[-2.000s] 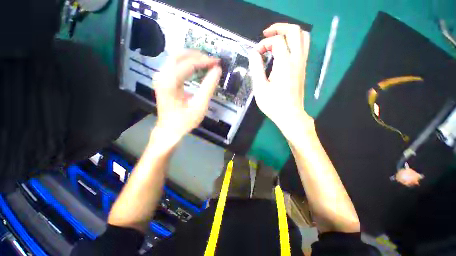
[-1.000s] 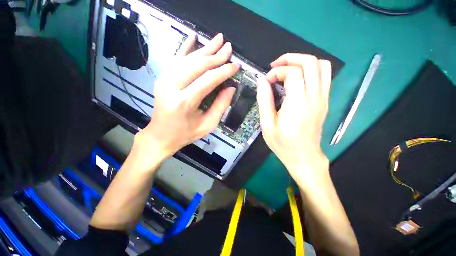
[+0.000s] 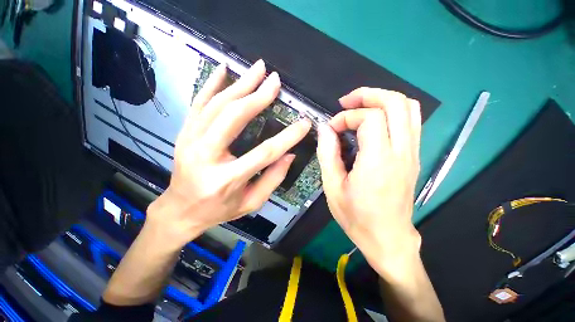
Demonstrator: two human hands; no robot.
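The laptop chassis [image 3: 170, 82] lies open on a black foam mat [image 3: 302, 44]. The green motherboard [image 3: 301, 182] sits in its right part, partly hidden by my left hand. My left hand [image 3: 236, 151] is spread over the board, fingers apart, with one fingertip at the board's upper edge. My right hand [image 3: 372, 157] is at the chassis's upper right corner, thumb and index finger together there. Something dark shows under its curled fingers; what the fingertips pinch, if anything, is too small to tell. Thin dark cables [image 3: 126, 129] lie on the chassis's left part beside a round black area [image 3: 121, 66].
Tweezers [image 3: 457, 144] lie right of the chassis on the green bench. A second black mat holds a yellow-orange cable [image 3: 498, 217] and a heatsink with a copper-coloured end [image 3: 504, 295]. A black cord [image 3: 492, 28] curves at top right. Blue shelving [image 3: 217, 277] is below left.
The view has shifted, so the chassis sits further left and lower. My left hand has gone from curled and blurred to spread flat over the motherboard. My right hand stays at the corner.
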